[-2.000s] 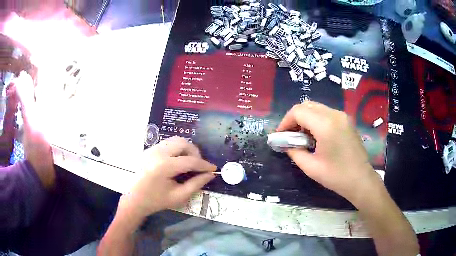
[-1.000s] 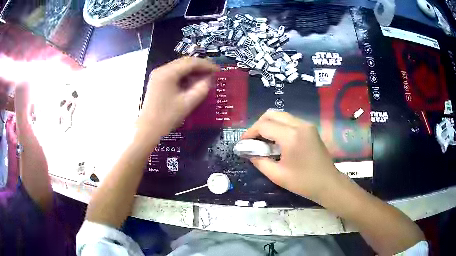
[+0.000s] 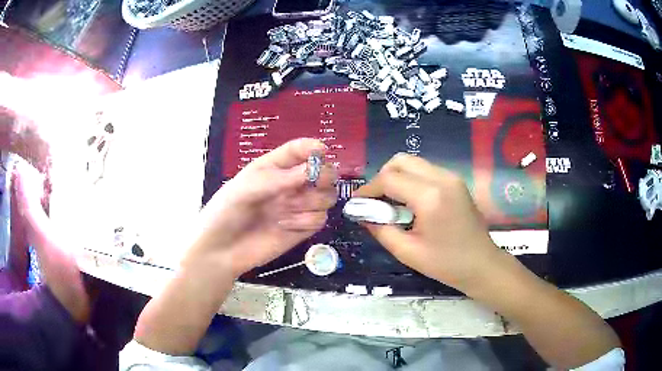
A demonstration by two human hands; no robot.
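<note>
My right hand (image 3: pixel 435 217) holds a white rounded plastic housing (image 3: pixel 377 211) over the middle of the mat. My left hand (image 3: pixel 268 203) is just left of it, palm partly turned up, with a small silver-and-dark insert piece (image 3: pixel 314 168) at its fingertips. A heap of small white and black insert pieces (image 3: pixel 356 54) lies at the top of the mat. A small round white pot (image 3: pixel 321 259) stands near the table edge, with a thin pale stick (image 3: pixel 283 270) beside it on the left. Small white pieces (image 3: pixel 369 290) lie by the edge.
Part-assembled units lie on the bright white sheet (image 3: pixel 167 145) at left and at far right (image 3: pixel 651 190). A perforated basket (image 3: pixel 185 16) and a phone (image 3: pixel 303 7) are at the top. Another person's arm (image 3: pixel 47 232) is at the left. A loose piece (image 3: pixel 528 158) lies right.
My left hand has left the stick, reached toward the heap and come back beside the housing with a small piece. My right hand has moved left, still holding the housing.
</note>
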